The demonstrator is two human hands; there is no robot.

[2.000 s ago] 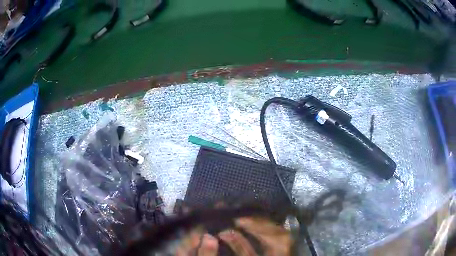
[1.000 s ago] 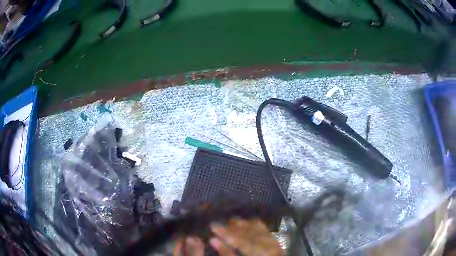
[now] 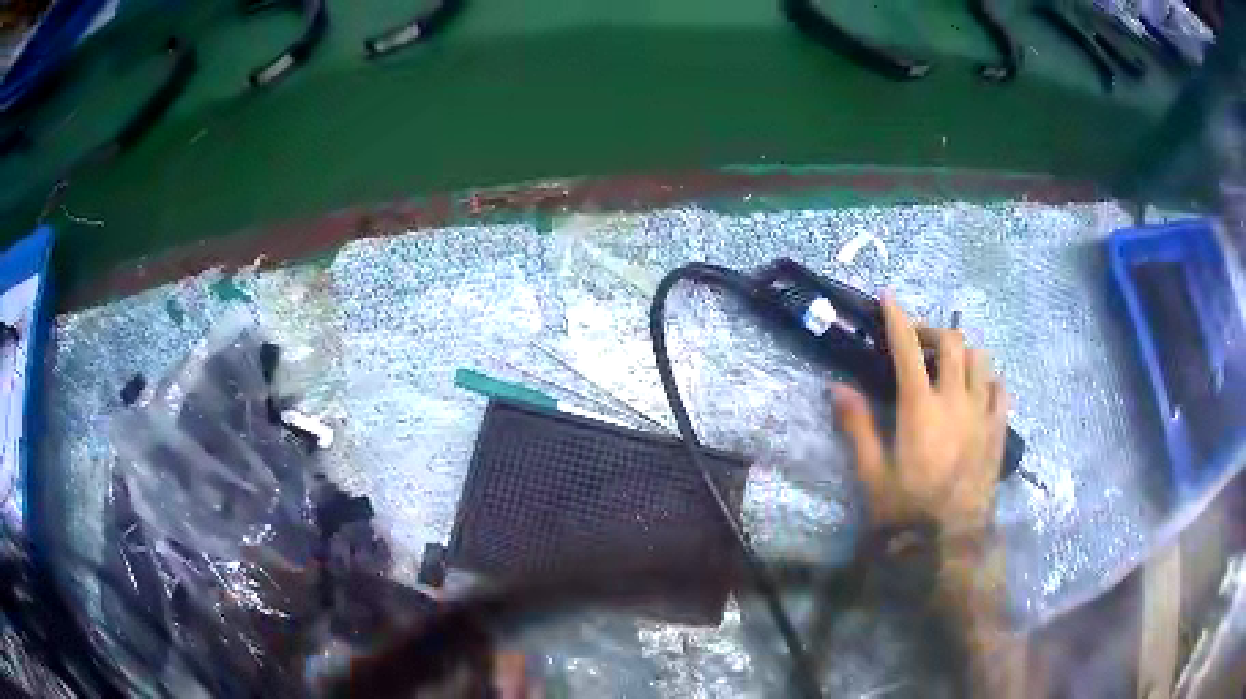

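My right hand [image 3: 943, 423] is bare and lies over the black electric screwdriver [image 3: 1014, 451], fingers spread across its body. Whether it grips the tool cannot be told. The screwdriver's bit points to the lower right and its black cord [image 3: 670, 358] loops left and down. A blurred dark curved part [image 3: 615, 585] crosses the bottom of the view. A bit of skin, perhaps my left hand [image 3: 511, 676], shows at the bottom edge, blurred and mostly cut off.
A black grid tray [image 3: 588, 505] lies at front centre, with green-ended tweezers [image 3: 506, 388] behind it. A plastic bag of black pieces [image 3: 205, 478] is at left. Blue containers stand at far left [image 3: 41, 273] and right [image 3: 1148, 355]. Curved black parts [image 3: 854, 41] lie on the green belt [image 3: 615, 109].
My right hand has come in over the screwdriver. The fingers seen at bottom centre have moved left and mostly out of view. The whole view has shifted a little, so bench things appear farther left.
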